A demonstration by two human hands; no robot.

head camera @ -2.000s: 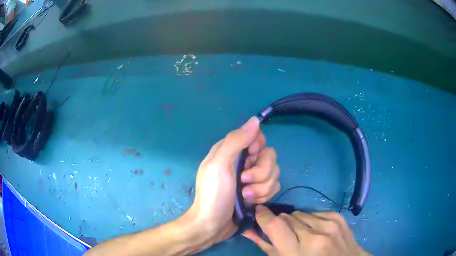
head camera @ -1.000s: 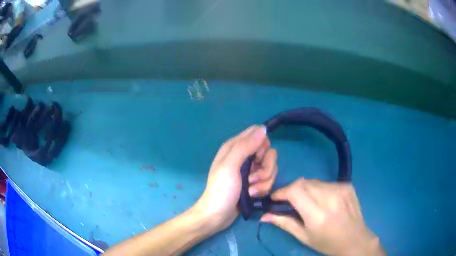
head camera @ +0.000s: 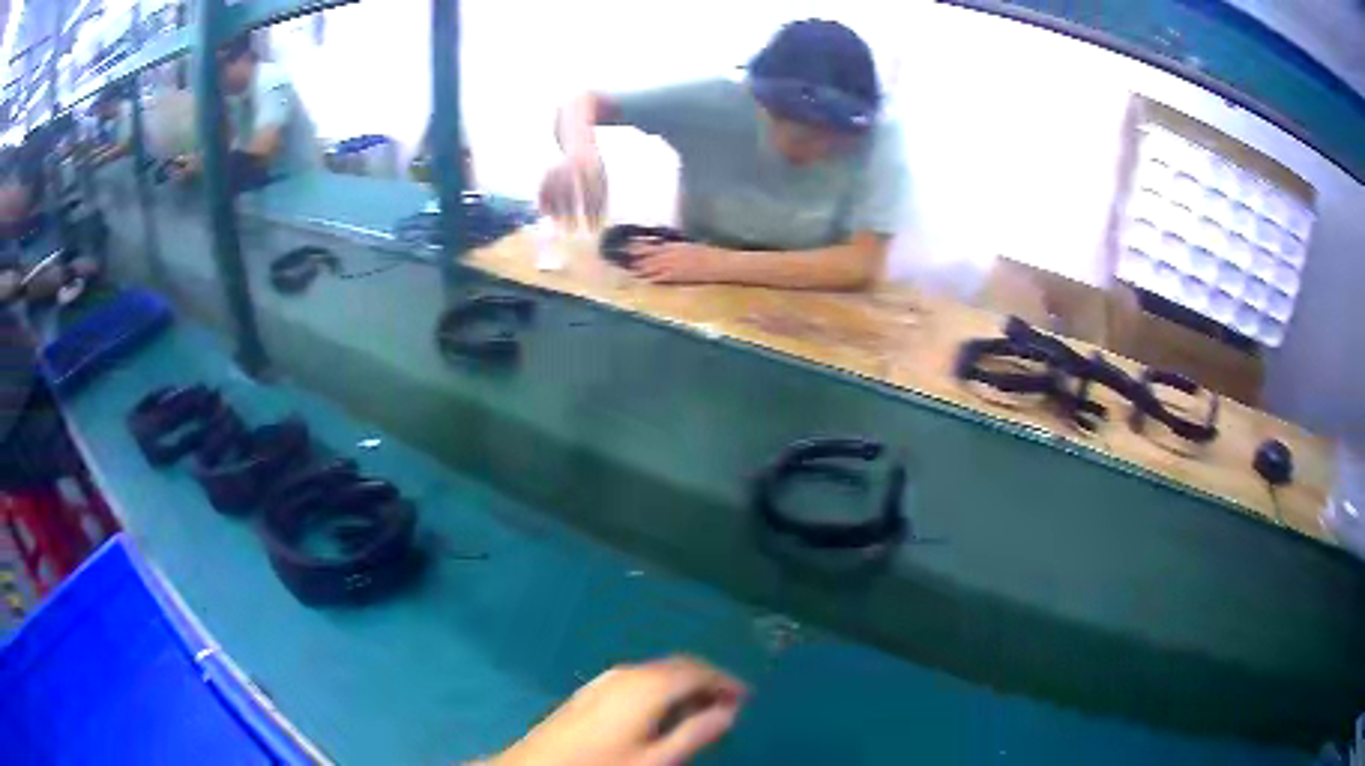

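My left hand [head camera: 636,718] is at the bottom edge, blurred and partly cut off. Its fingers are curled, with a dark patch between them; I cannot tell whether it holds anything. My right hand is out of the picture. A black headband with a small bracket at one end [head camera: 808,531] lies on the green ledge beyond my hand. Several black headbands lie in a row on the bench at the left, the nearest bundle [head camera: 337,576] being the largest.
A large blue tote [head camera: 113,673] is at the lower left, a smaller blue tray [head camera: 105,341] farther off. More headbands [head camera: 487,329] lie on the ledge and on the wooden worktop [head camera: 838,344]. A person sits opposite, hands at a black part. Green posts stand at left.
The view has swung up and left, bringing in the worktop and people. My left hand has left the headband it held. My right hand has gone out of the picture.
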